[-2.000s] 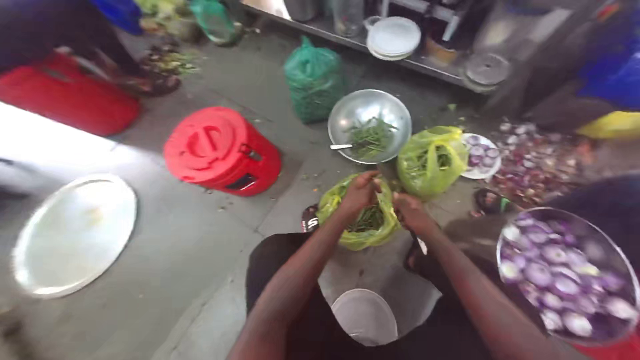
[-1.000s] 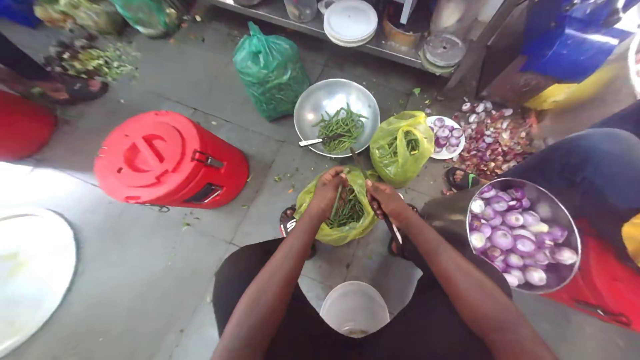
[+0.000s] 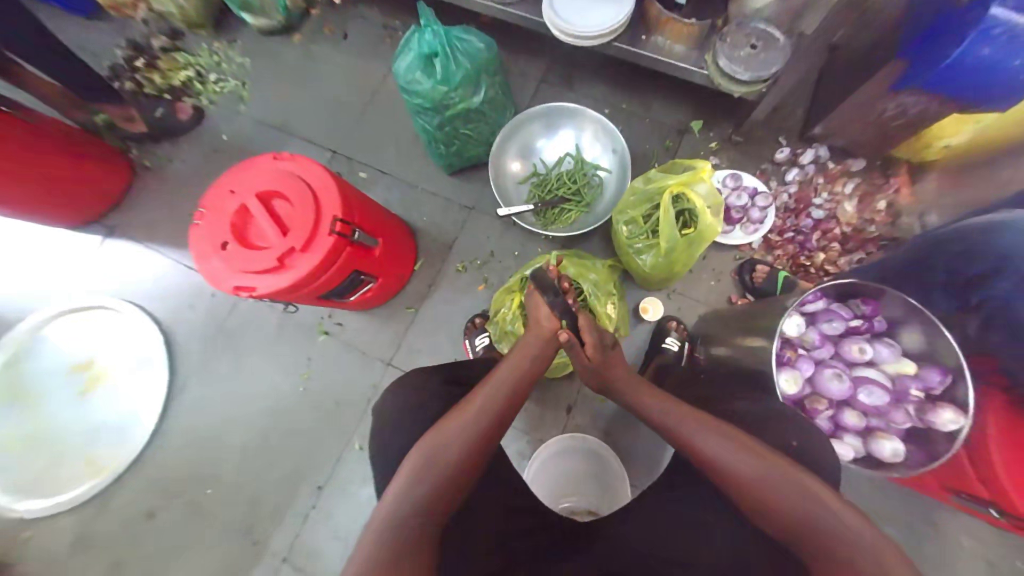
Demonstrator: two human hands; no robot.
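Observation:
My left hand [image 3: 544, 310] and my right hand [image 3: 596, 348] meet above an open yellow plastic bag [image 3: 504, 316] of green beans. A dark, flat blade, apparently of a knife [image 3: 552, 298], lies between them; my right hand grips it, its handle hidden. Whether my left fingers hold beans is hidden. Just beyond stands a steel bowl [image 3: 512, 152] with green beans [image 3: 570, 182] and a white-handled knife [image 3: 520, 210] across them. To its right is a second yellow bag of beans [image 3: 664, 232]. A translucent tub [image 3: 578, 476] sits on the floor between my legs.
A red lidded container [image 3: 304, 232] stands left, beyond a large round metal tray [image 3: 80, 400]. A green bag [image 3: 456, 96] is behind the bowl. Right are a plate of onions [image 3: 746, 208], onion skins [image 3: 832, 216], a pot of peeled onions [image 3: 872, 376] and a person's foot [image 3: 772, 280]. A small cup [image 3: 651, 309] is near my foot.
My hands were apart over the bag and have come together. The dark blade now shows between them. The small cup has come into sight beside the bag.

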